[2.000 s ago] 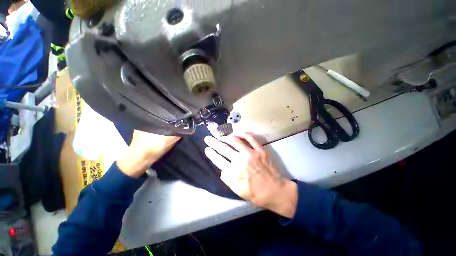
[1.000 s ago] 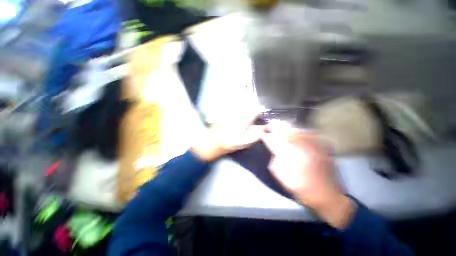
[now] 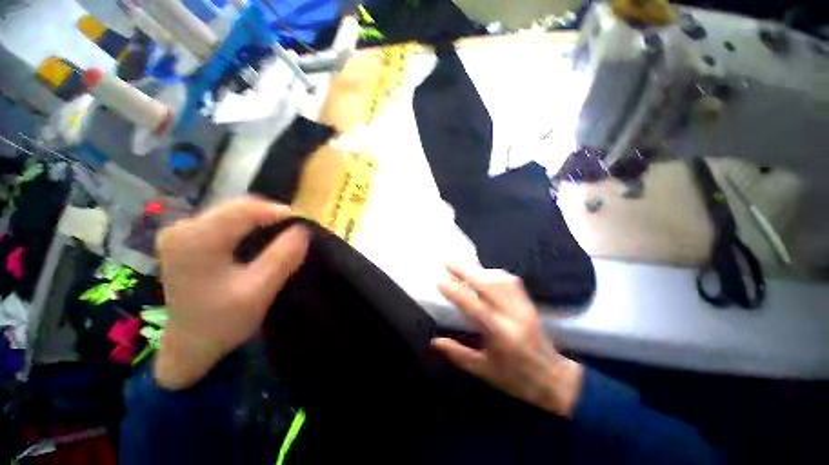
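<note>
My left hand (image 3: 223,281) grips the upper edge of a dark cloth piece (image 3: 341,327) between thumb and fingers, at the table's front edge. My right hand (image 3: 509,341) pinches the same piece's right end, with some fingers over the white table. The joined dark pieces (image 3: 527,236) lie flat on the table, trailing up and left beside the needle area. The sewing machine head (image 3: 627,100) stands at the upper right. The needle and presser foot are too blurred to tell apart.
Black shears (image 3: 732,263) and a white pen-like tool (image 3: 759,222) lie right of the needle. Taped cardboard (image 3: 354,136) runs along the left, with a black cloth pile (image 3: 289,159) on it. Thread cones (image 3: 132,102) stand upper left. Neon-green scraps (image 3: 111,280) lie lower left.
The view has swung left. My hands have left the needle area and moved to the table's front, now holding a dark piece. The joined pieces lie released on the table.
</note>
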